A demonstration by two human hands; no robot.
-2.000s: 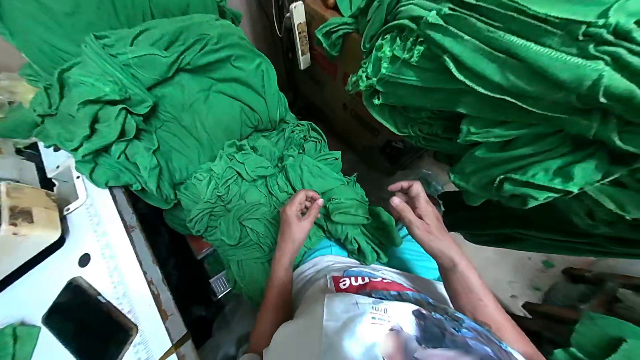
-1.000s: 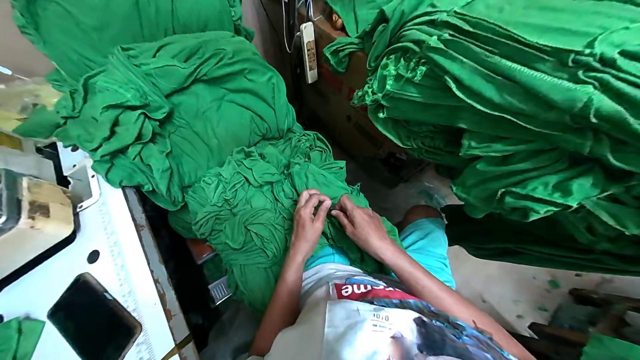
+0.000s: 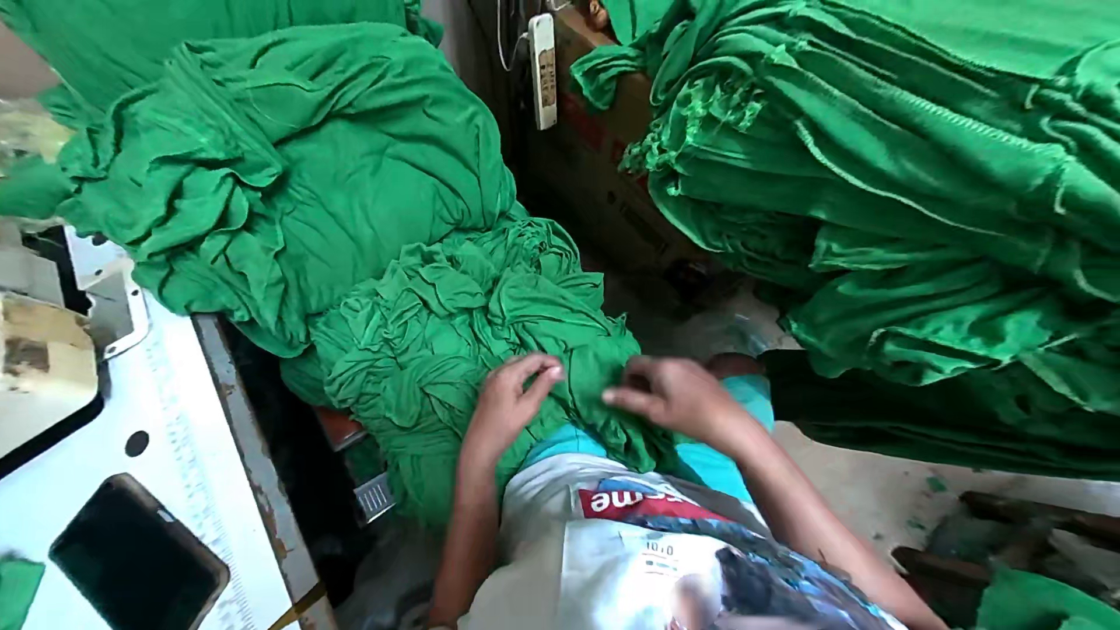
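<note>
Crumpled green fabric (image 3: 455,324) lies heaped across my lap and runs up into a larger green fabric bundle (image 3: 350,149). My left hand (image 3: 521,394) is over the lap heap, thumb and index fingertip close together; whether a thread or an edge of cloth is between them cannot be told. To its right, my right hand (image 3: 669,394) is above the heap's right part, fingers curled and thumb pointing left, with nothing visible in it. A gap separates the two hands.
A white machine table (image 3: 175,420) on the left bears a smartphone (image 3: 140,556) and part of a sewing machine (image 3: 44,376). Stacked green fabric (image 3: 875,166) fills the upper right. A cardboard box (image 3: 612,175) and a white power strip (image 3: 543,70) are behind the heap.
Two seconds ago my hands were apart; one second ago they were together on the fabric. Now they are apart again, my right hand having moved to the right.
</note>
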